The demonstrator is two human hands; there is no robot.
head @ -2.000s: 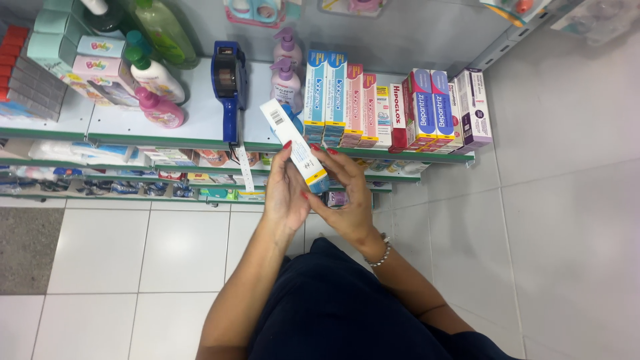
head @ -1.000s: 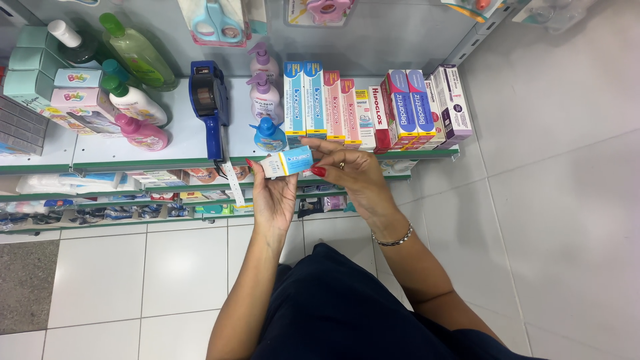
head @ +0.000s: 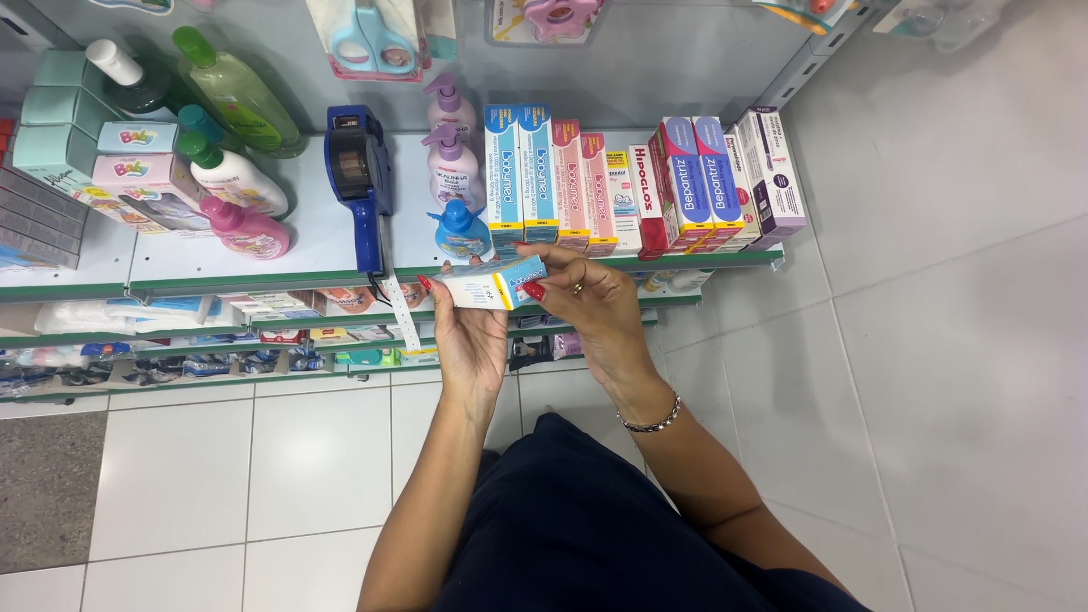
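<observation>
A small white and blue Babymed carton [head: 486,286] lies tilted between my two hands, just in front of the top shelf's edge. My left hand [head: 473,340] grips its white end, thumb on the near side. With thumb and fingers my right hand [head: 586,293] holds the blue end. Behind the carton stand a blue pump bottle [head: 461,229], blue Babymed cartons [head: 503,170] and pink ones [head: 570,183]. A blue price labeling gun [head: 357,183] rests on the shelf to the left, its white label strip [head: 401,313] hanging over the edge.
Hipoglos [head: 646,200] and Bepantriz cartons [head: 682,178] stand at the right of the shelf [head: 323,270]. Lilac pump bottles [head: 456,170], a pink bottle [head: 246,229] and a green bottle [head: 242,98] are further left. Blister-packed scissors [head: 374,38] hang above. Lower shelves hold packages.
Two seconds ago the carton pointed its long white side upward between both hands; now it lies more sideways, blue end to the right. Both hands still hold it.
</observation>
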